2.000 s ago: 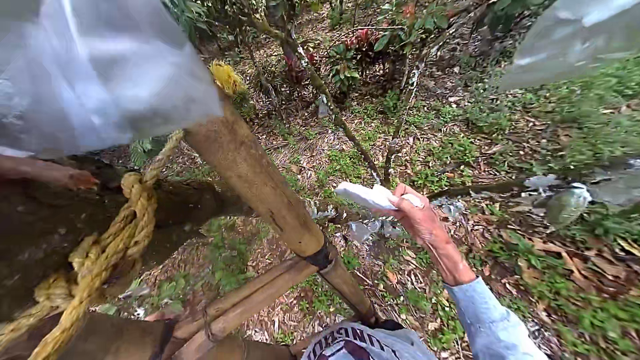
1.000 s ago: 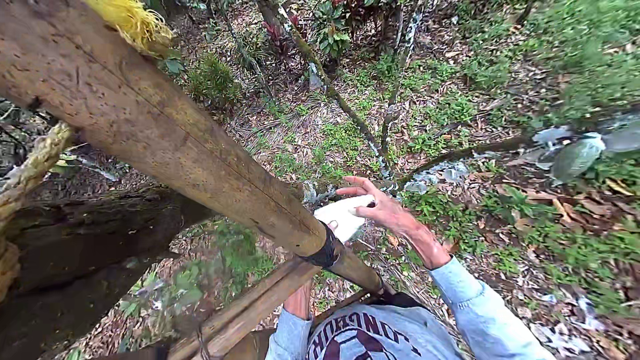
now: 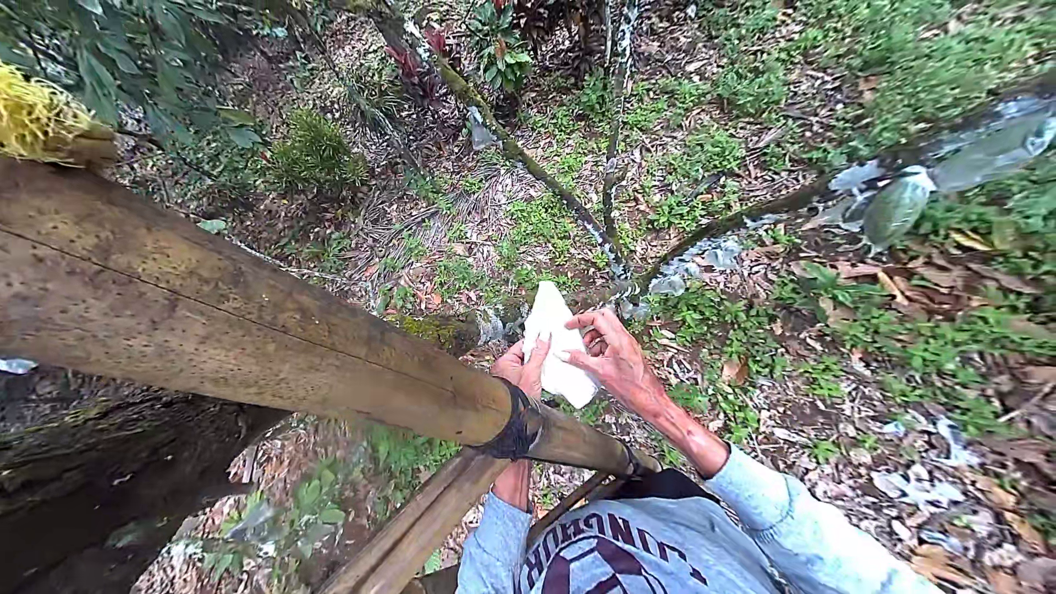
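A folded white plastic bag or sheet (image 3: 554, 342) lies between my hands, above the forest floor. My left hand (image 3: 525, 370) grips its left edge between thumb and fingers; the wrist passes behind the bamboo pole. My right hand (image 3: 612, 356) is at the bag's right side, fingers bent, with fingertips on or very near it; whether they pinch it I cannot tell. Just left of both hands runs a thick bamboo pole (image 3: 247, 313), with a black binding (image 3: 520, 425) where it meets other bamboo.
Yellow frayed rope (image 3: 37, 115) sits at the pole's upper left end. A dark trunk (image 3: 107, 470) lies below the pole. A mossy branch (image 3: 528, 161) crosses ahead, and a plastic-wrapped fruit (image 3: 898, 210) hangs by a branch at right. Leaf litter and low plants cover the ground.
My left hand has come into view and holds the white plastic, which my right hand alone held two seconds ago. The plastic now points more upright. The view has shifted, with the hanging plastic sheets gone.
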